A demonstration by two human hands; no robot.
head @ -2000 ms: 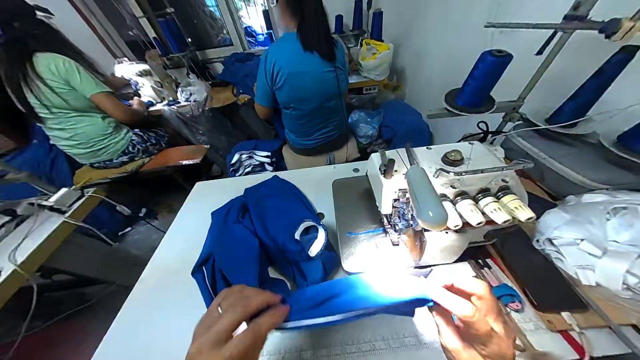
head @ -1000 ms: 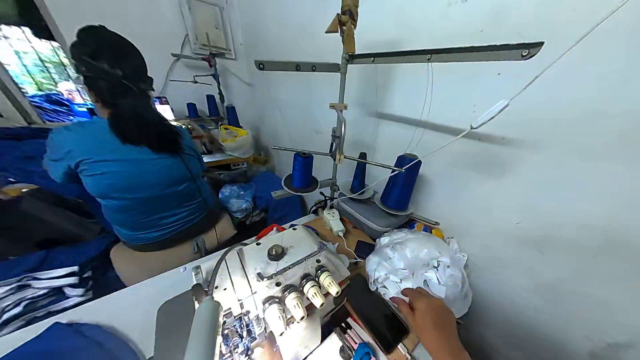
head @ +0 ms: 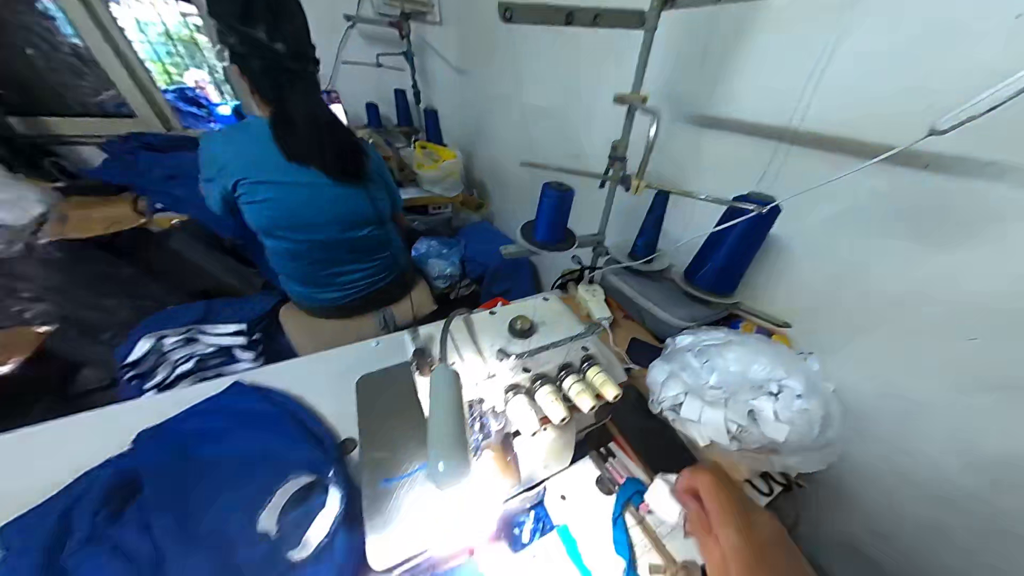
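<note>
My right hand (head: 732, 520) is at the lower right with a small white piece (head: 666, 500) pinched at its fingertips, just in front of the pile of white fabric pieces (head: 744, 396). My left hand cannot be made out; strong glare covers the area below the machine's lamp. The overlock sewing machine (head: 512, 344) stands in the middle, its lamp (head: 446, 424) lit over the metal plate (head: 392, 464). Blue fabric with white stripes (head: 208, 480) lies on the table at the left. A blue strip (head: 624, 520) lies beside my right hand.
A person in a blue shirt (head: 320, 216) sits beyond the table (head: 336, 376). Blue thread cones (head: 732, 244) stand on a metal thread stand (head: 620, 160) near the wall. A dark flat object (head: 650, 432) lies right of the machine. A white thread crosses the upper right.
The view has swung right, then partly back. Two seconds ago both hands held blue fabric at the machine; now my right hand is by the white pile with a small white piece.
</note>
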